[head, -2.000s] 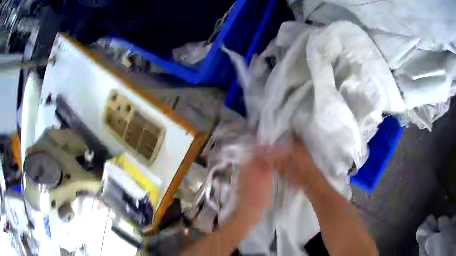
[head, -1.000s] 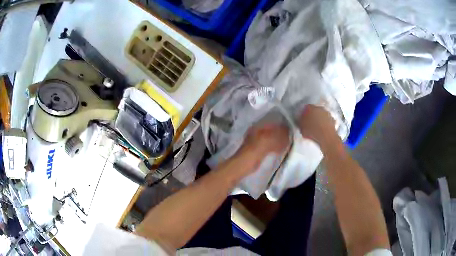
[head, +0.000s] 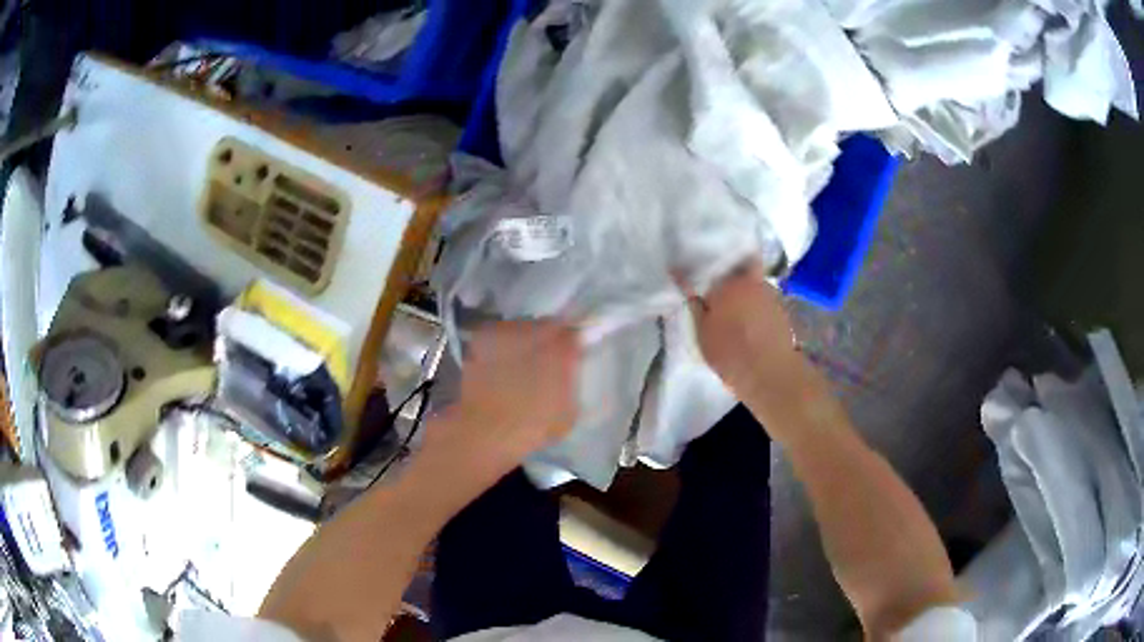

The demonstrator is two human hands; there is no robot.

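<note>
A large bunched bundle of pale grey-white garment pieces (head: 627,163) hangs in front of me over my lap. My left hand (head: 521,376) is closed on the near part of the bundle, slightly blurred. My right hand (head: 738,320) grips the bundle on its right side. A pale narrow band of cloth, perhaps the tie, runs between my two hands. A small white printed ticket (head: 532,237) lies on the bundle above my left hand. My fingertips are partly hidden in the cloth.
The sewing machine head (head: 119,364) and its white wood-edged table (head: 151,126) are on the left, with a tan compartment tray (head: 275,213). A blue crate (head: 857,220) stands behind and under the cloth. More pale pieces (head: 1066,470) are heaped at the lower right.
My hands have moved apart, and a band of cloth now stretches between them. The bundle and its ticket sit further left in view. Earlier my hands were close together on the bundle.
</note>
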